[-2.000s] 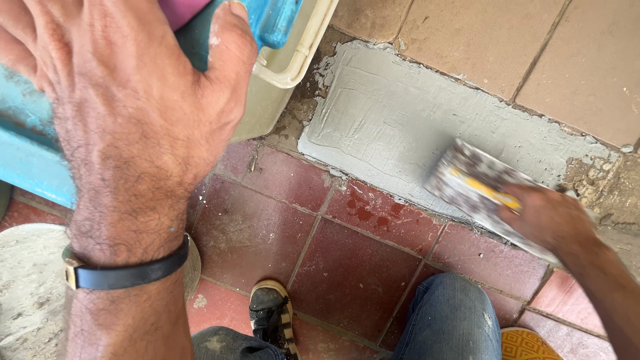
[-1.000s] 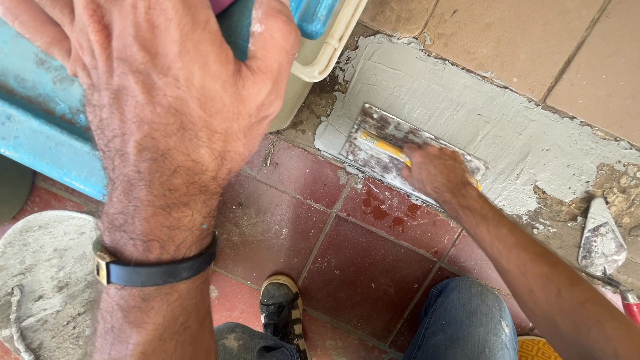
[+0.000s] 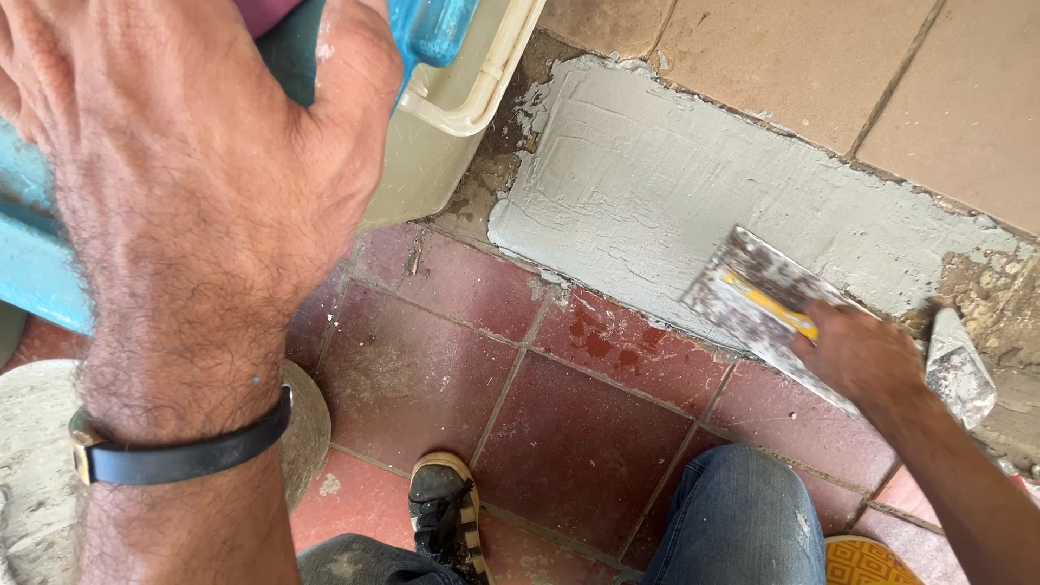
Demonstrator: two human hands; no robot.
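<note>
My right hand (image 3: 861, 349) grips the yellow handle of a rectangular steel plastering trowel (image 3: 764, 313). The trowel's blade, smeared with grey and brown, lies over the lower edge of a strip of wet grey mortar (image 3: 634, 187). My left hand (image 3: 203, 154) fills the upper left, its back to the camera, with a dark band at the wrist. It is over a blue plastic object (image 3: 36, 252) beside a cream plastic container (image 3: 422, 175); its fingertips are out of frame, so its contact is hidden. Beside my right forearm lies a mortar-coated pointing trowel (image 3: 959, 370).
Beige tiles (image 3: 788, 61) border the mortar above, dark red floor tiles (image 3: 577, 439) below. Rough bare substrate (image 3: 987, 296) shows at the right. A round, mortar-caked container (image 3: 305, 431) stands at lower left. My shoe (image 3: 443, 504) and jeans knee (image 3: 731, 520) are at the bottom.
My right hand has moved the plastering trowel from the left part of the mortar strip toward the right since one second ago. My left hand remains over the blue object.
</note>
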